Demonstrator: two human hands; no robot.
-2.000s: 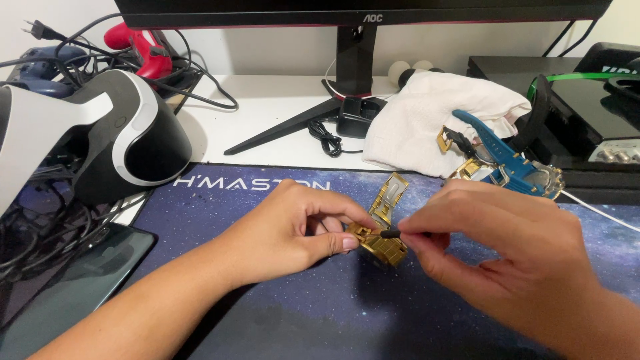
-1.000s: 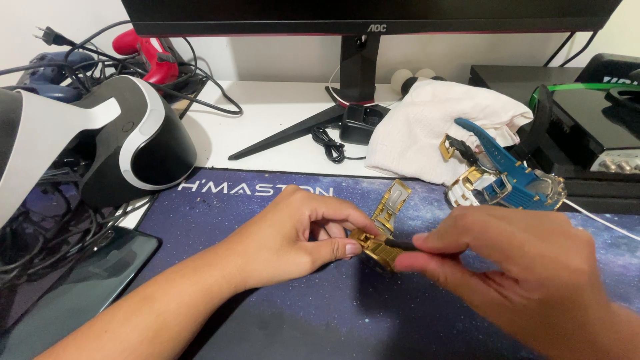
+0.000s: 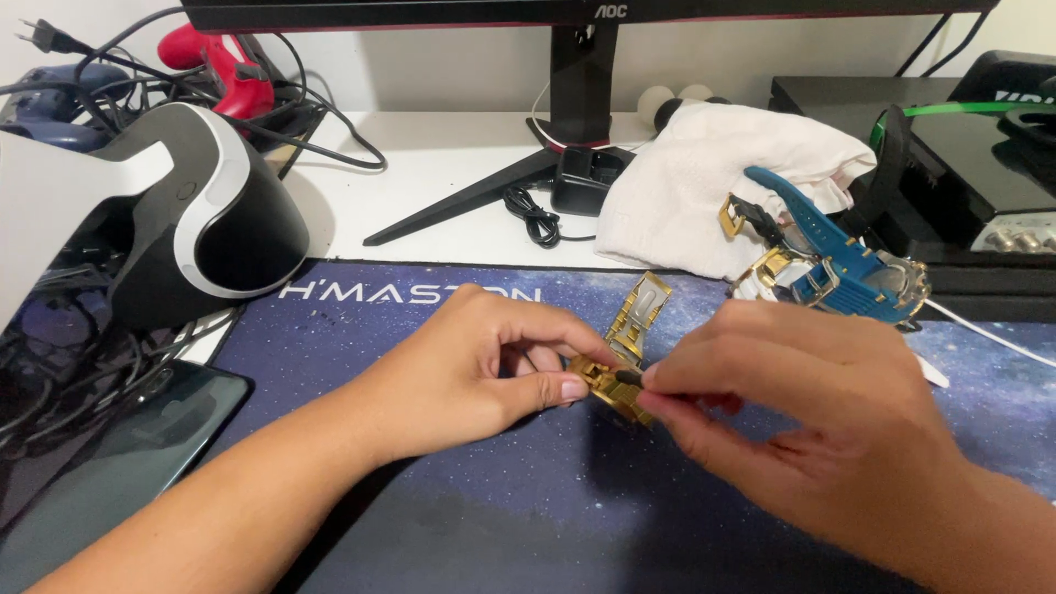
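A gold-coloured metal watch [image 3: 615, 394] is pinched at its near part between the thumb and fingers of my left hand [image 3: 487, 367]. Its bracelet clasp [image 3: 645, 305] stands up behind, with a silver inner plate showing. My right hand [image 3: 813, 412] grips a small dark tool [image 3: 629, 377] between thumb and forefinger, its end against the gold links; most of that tool is hidden by the fingers. Behind my right hand lies a pile of other watches, among them one with a blue strap [image 3: 854, 256] and a gold and white one [image 3: 767, 272].
A dark starry desk mat [image 3: 462, 511] lies under the hands. Around it are a white and black VR headset [image 3: 206, 206], a dark phone [image 3: 190, 421], tangled cables, a red game controller [image 3: 239, 78], a monitor stand [image 3: 582, 91], a black power adapter [image 3: 582, 177], a white cloth [image 3: 693, 181] and black boxes.
Against one second ago, the fingers of my right hand have shifted their hold on the dark tool, with the hand more bunched. My left hand keeps its pinch on the gold watch.
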